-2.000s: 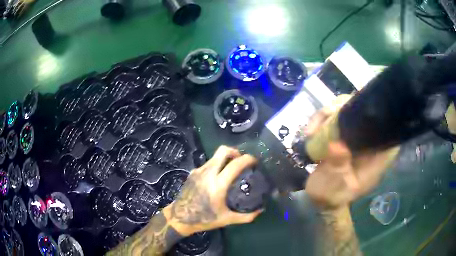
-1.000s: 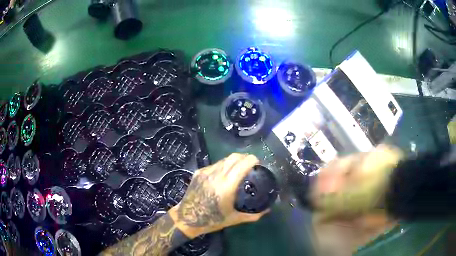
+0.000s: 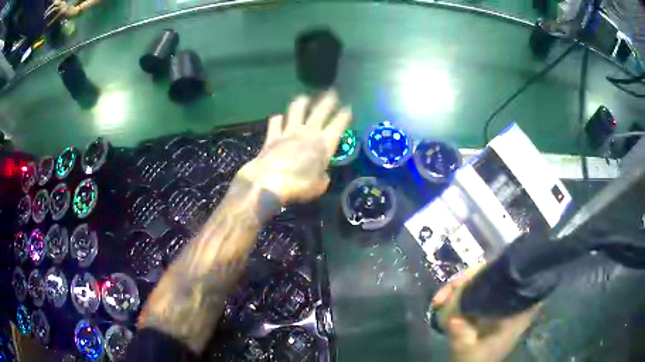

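My left hand [image 3: 300, 152] is open with fingers spread, reaching out over the back of the black blister tray [image 3: 286, 244]. A blurred black cylindrical unit [image 3: 318, 58] is just beyond my fingertips over the green belt; no finger visibly closes on it. My right hand [image 3: 484, 322] holds the black electric screwdriver [image 3: 506, 279] slanted, at the lower right near the screw feeder [image 3: 495, 198]. The screwdriver tip is hard to make out. A blue-lit unit [image 3: 389, 145], a green-lit unit [image 3: 345, 147] and two unlit units [image 3: 368, 203] stand left of the feeder.
Several black cylinders [image 3: 187, 76] lie or stand on the green belt [image 3: 247, 42] at the back left. Rows of clear-faced units [image 3: 85, 246] fill the far left. A thin black cable [image 3: 506, 99] runs behind the feeder. Another person's hand [image 3: 67, 10] shows at the top left.
My left hand has moved from the bench up toward the belt and opened, and no longer holds the cylinder. My right hand with the screwdriver has shifted lower. The whole view has tilted upward.
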